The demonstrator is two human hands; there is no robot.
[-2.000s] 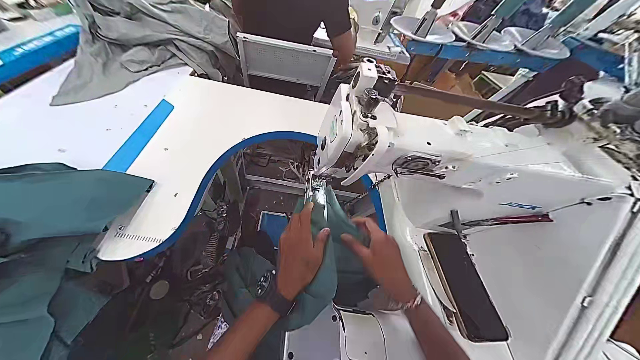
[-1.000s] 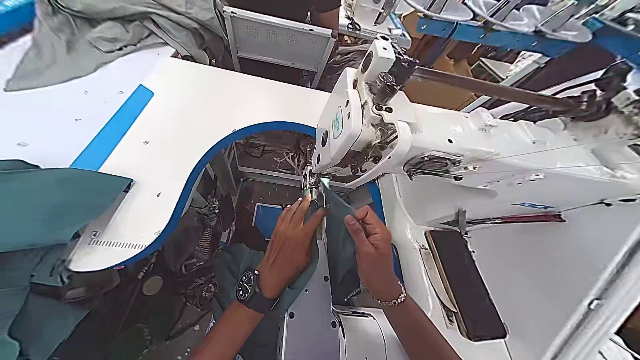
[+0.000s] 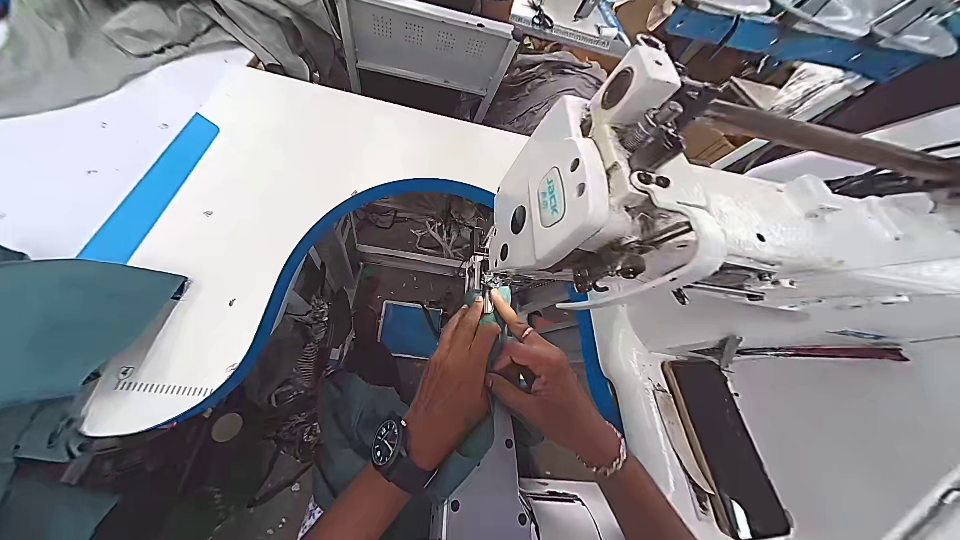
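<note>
A white Jack industrial sewing machine [image 3: 551, 202] fills the upper right, its presser foot [image 3: 487, 283] low at centre. Teal fabric [image 3: 351, 435] hangs below and runs up along the narrow arm to the foot. My left hand [image 3: 456, 379], with a black watch on the wrist, lies on the fabric, fingertips just short of the foot. On the right, my right hand [image 3: 546, 386] has its index finger stretched to the cloth beside the foot, the other fingers curled on the fabric. The cloth edge between the fingertips is partly hidden.
The white table [image 3: 360, 135] with a blue-edged cutout curves around the left. More teal fabric [image 3: 75, 330] overhangs it at the far left, and grey cloth [image 3: 150, 45] lies at the top left. A smartphone [image 3: 727, 450] rests on the right. Metal rod [image 3: 825, 139] crosses behind the machine.
My right hand has moved in beside my left at the presser foot; a second ago it held the cloth up to the right. The view has moved closer to the machine.
</note>
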